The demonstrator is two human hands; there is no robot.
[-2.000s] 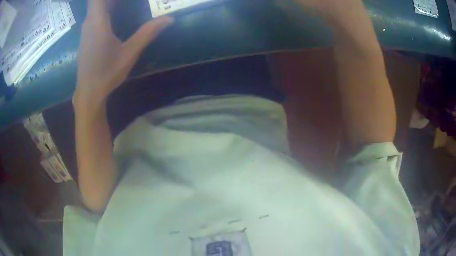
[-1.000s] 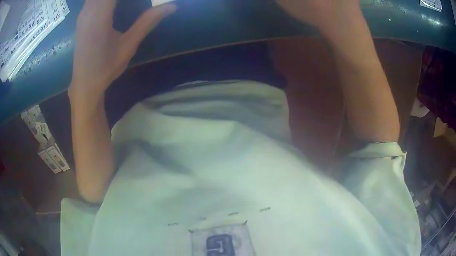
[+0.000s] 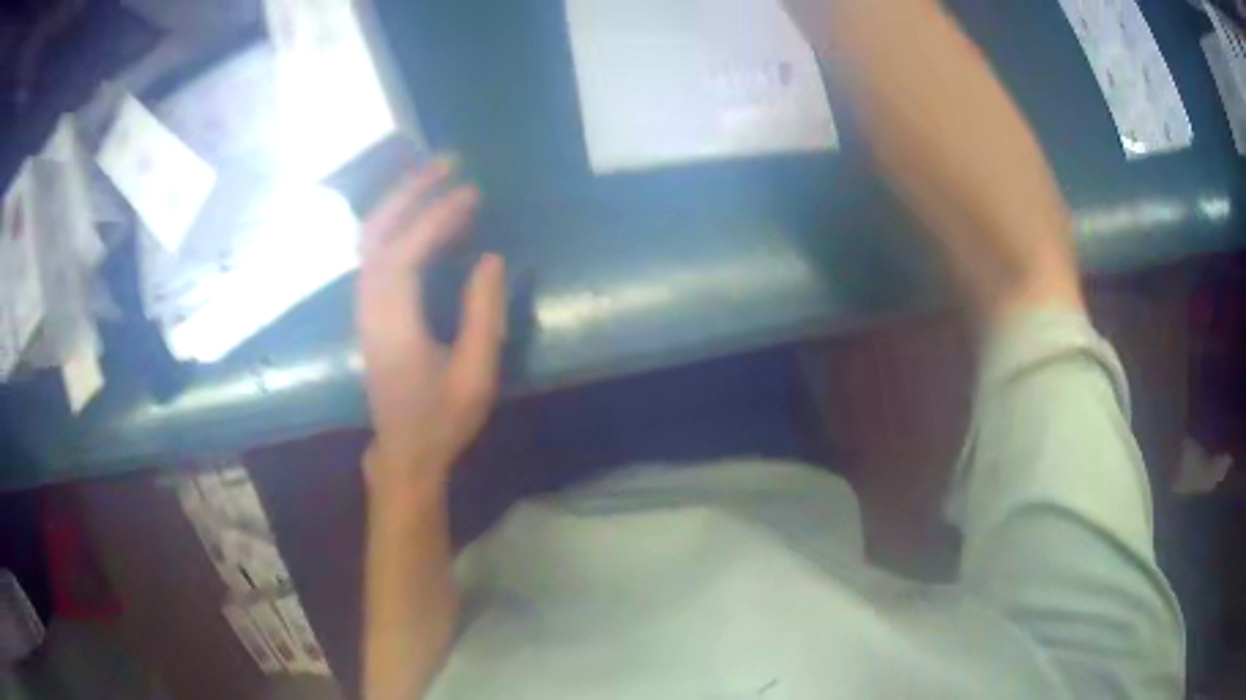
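A white sheet with faint print [image 3: 704, 89] lies flat on the dark green bench in front of me, its far part cut off by the top edge. My left hand [image 3: 431, 308] is left of the sheet, over the bench's front edge, slightly blurred, with thumb and fingers apart and nothing visible in it. It does not touch the sheet. My right forearm reaches past the sheet's right side, and the hand itself is beyond the top edge. A pile of printed sheets [image 3: 246, 274], partly washed out by glare, lies at the left.
Folded white pieces [image 3: 34, 260] lie at the far left. A printed strip [image 3: 1127, 75] lies on the bench at the right, with more paper at the far right edge. Small printed pieces [image 3: 253, 568] show below the bench edge at the left.
The view has shifted, showing more of the bench, the left pile and the sheet. My left hand appears further right and lower, fingers now visible. My right hand has left the picture.
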